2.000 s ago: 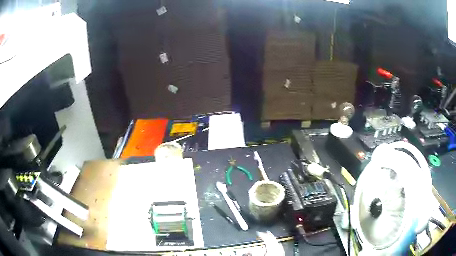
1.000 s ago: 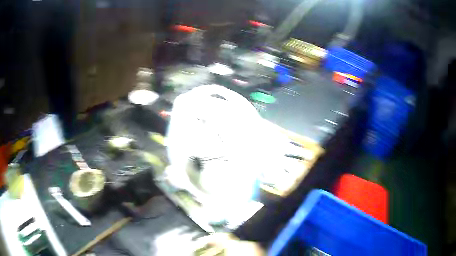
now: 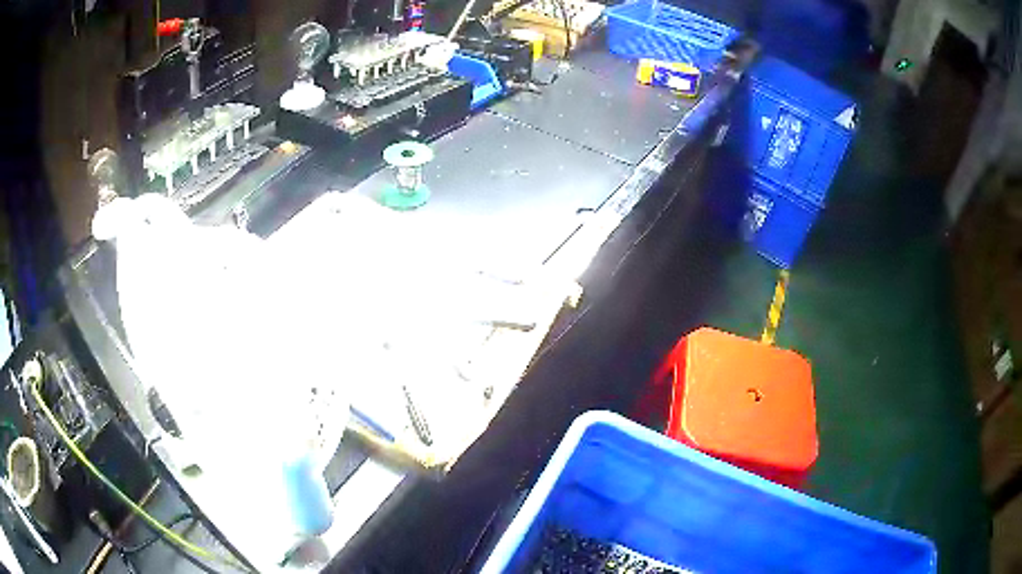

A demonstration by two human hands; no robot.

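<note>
Neither of my hands is in the picture. The large blue plastic crate (image 3: pixel 740 499) is nearest, cut off by the bottom edge. Dark, finely patterned items, perhaps board panels (image 3: pixel 600 555), lie inside it beside a pale strip. The white desk fan (image 3: pixel 191 325) glares strongly at the left, so its outline is mostly lost. A pale board or tray (image 3: pixel 482 409) with slim dark tools (image 3: pixel 417 415) lies at the bench edge. A light-blue object (image 3: pixel 306 493) stands near the fan and cannot be told clearly.
A red-orange stool (image 3: pixel 745 398) stands behind the crate on the green floor (image 3: pixel 885 370). Stacked blue bins (image 3: pixel 790 146) stand by the bench end. A green-rimmed spool (image 3: pixel 407 177), clamp fixtures (image 3: pixel 387 67) and a blue basket (image 3: pixel 670 34) are on the bench (image 3: pixel 560 123). The round pot (image 3: pixel 22 471) is far left.
The view has swung right, from the soldering area to the bench end, stool and crate. A blurred pale shape at the bottom edge earlier, possibly a hand, is out of view.
</note>
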